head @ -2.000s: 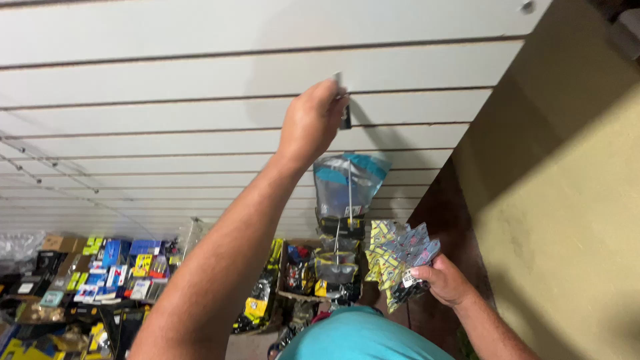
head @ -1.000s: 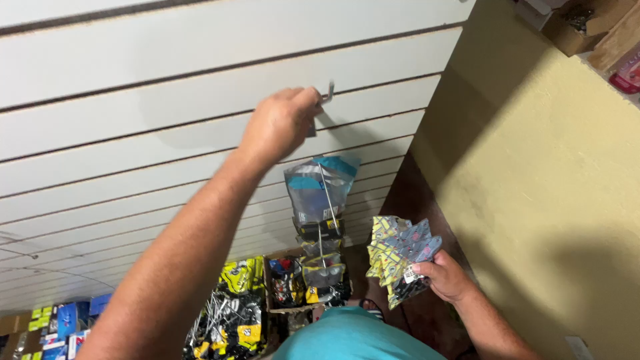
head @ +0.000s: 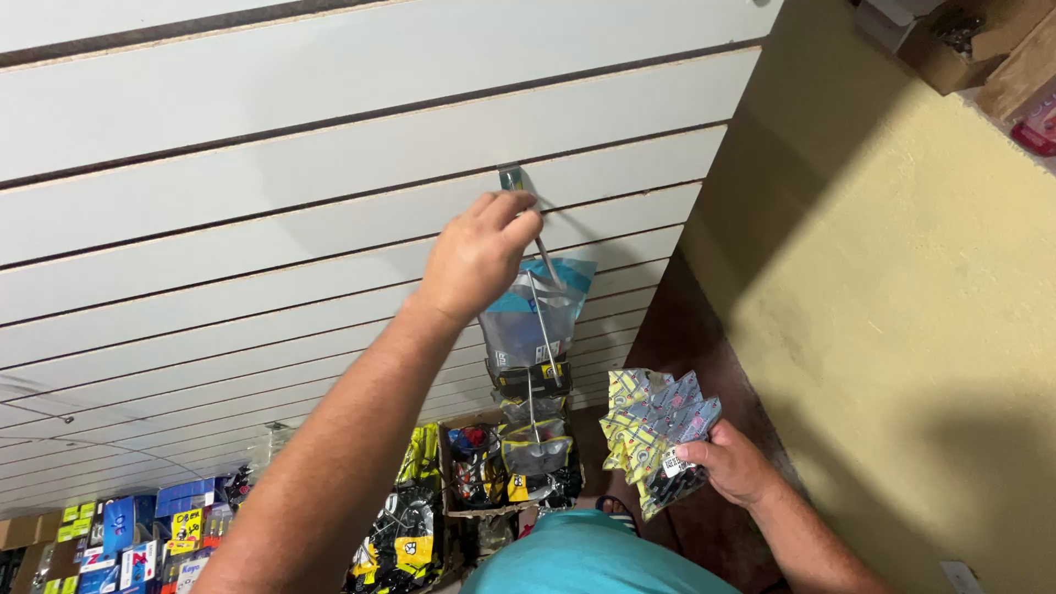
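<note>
My left hand (head: 483,247) is at a metal display hook (head: 546,256) whose plate (head: 511,176) meets a groove of the white slatwall panel (head: 346,157); the fingers are closed around the hook near its plate. Below it, clear and blue plastic bags (head: 528,330) hang on another hook, with black and yellow packs (head: 532,379) farther down. Low on the right, my right hand (head: 726,462) grips a fanned stack of yellow and grey printed packets (head: 660,421), its thumb on a white label with writing.
Boxes of packaged goods (head: 132,536) stand at the lower left. A carton of packs (head: 470,470) and black and yellow packages (head: 404,528) lie under the panel. A beige wall (head: 891,289) rises at the right, with an open cardboard box (head: 949,41) at the upper right.
My left hand has brought the hook down to a panel groove; earlier it was held higher, away from the groove. My right hand keeps its hold on the packets. The view has shifted.
</note>
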